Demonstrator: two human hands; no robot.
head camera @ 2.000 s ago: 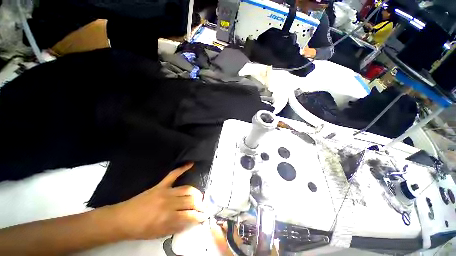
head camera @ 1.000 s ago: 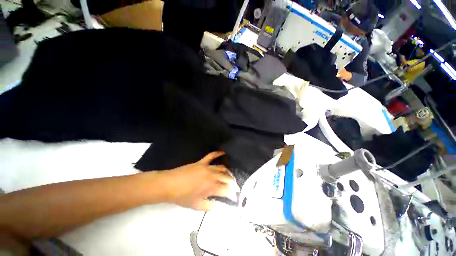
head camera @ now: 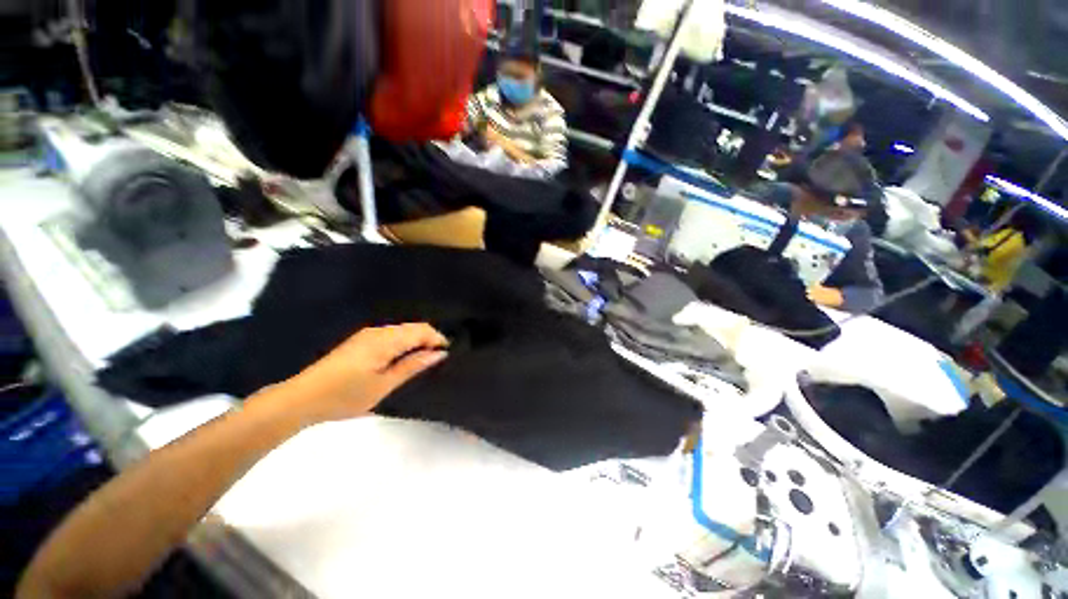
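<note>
A black garment panel (head camera: 527,386) lies spread on the white table left of and behind the sewing machine. My left hand (head camera: 392,357) is on the panel with thumb and fingertips pinched together on the cloth. The panel's right end reaches the white machine head (head camera: 726,497) with its blue stripe. The needle area at the lower edge is hard to make out. My right hand is not in view.
Grey garment pieces (head camera: 668,310) lie behind the panel. A dark grey machine part (head camera: 161,228) stands at the table's left. A blue crate (head camera: 47,439) is low at the left. Red and black cloth hangs at the top. Several people sit beyond, one in a striped top (head camera: 533,126).
The view has swung left and up. My left hand has moved from beside the machine's needle area leftward onto the panel. The panel's right part now lies flatter. The right fingertips glimpsed earlier are gone.
</note>
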